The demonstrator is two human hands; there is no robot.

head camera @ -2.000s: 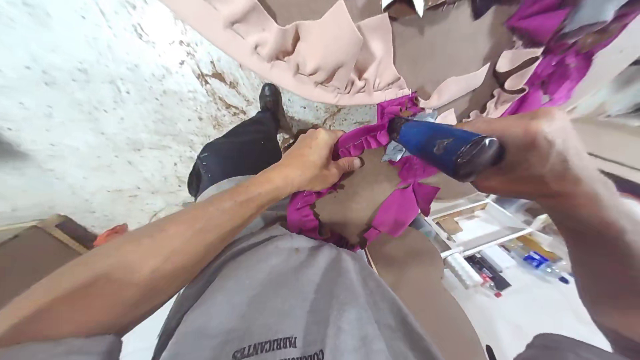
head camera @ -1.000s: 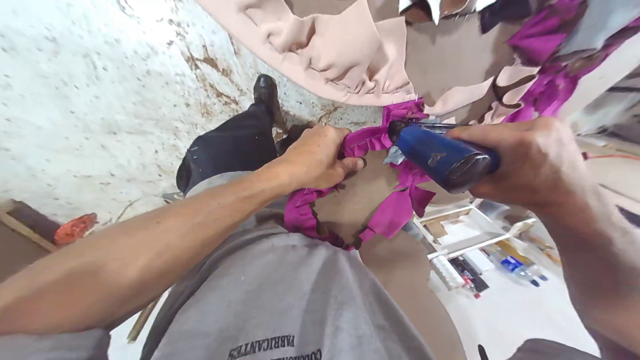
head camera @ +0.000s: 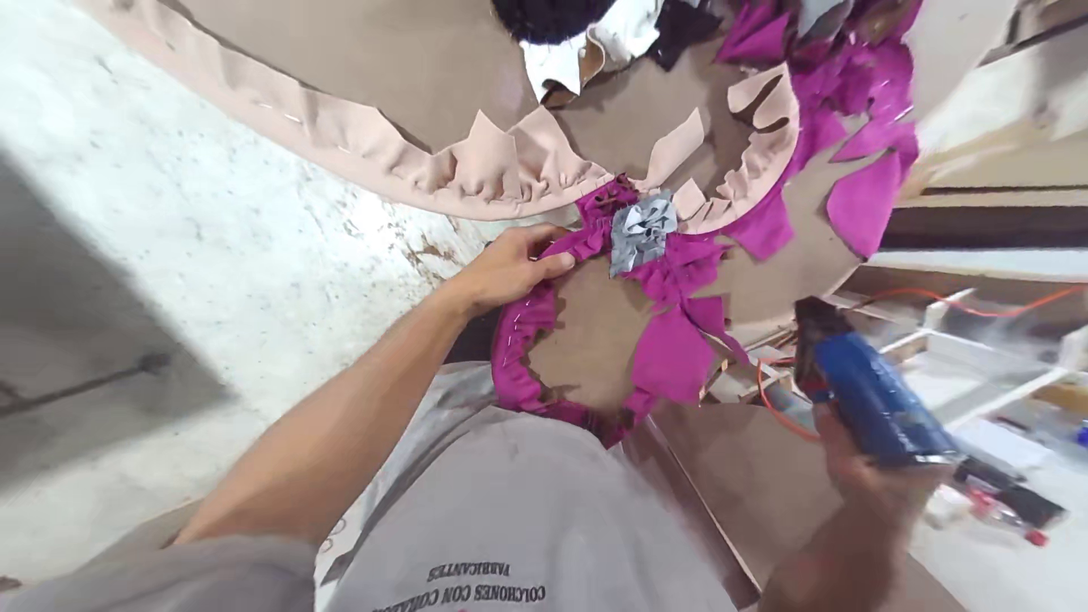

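My left hand (head camera: 514, 268) pinches the gathered edge of magenta fabric (head camera: 523, 340) that rings a small brown panel (head camera: 586, 340). Staples show along this fabric. Close to my fingertips, on the right, lies a crumpled grey fabric piece (head camera: 644, 231). In my right hand (head camera: 867, 459), lower right, is a blue pneumatic staple gun (head camera: 884, 399), held apart from the panel with its dark nose up and to the left. Pleated pale pink fabric (head camera: 493, 170) borders the larger brown panel (head camera: 357, 51) above, touching the magenta fabric.
Black and white fabric scraps (head camera: 552, 59) lie at the top, more magenta fabric (head camera: 867, 187) at the upper right. An orange air hose (head camera: 977, 304) runs behind the staple gun. A white frame (head camera: 960, 365) and bottles stand lower right. The whitish floor (head camera: 280, 212) is at left.
My right hand has moved the staple gun away from the fabric, down and to the right. The grey fabric piece is now fully visible. My left hand still holds the magenta edge.
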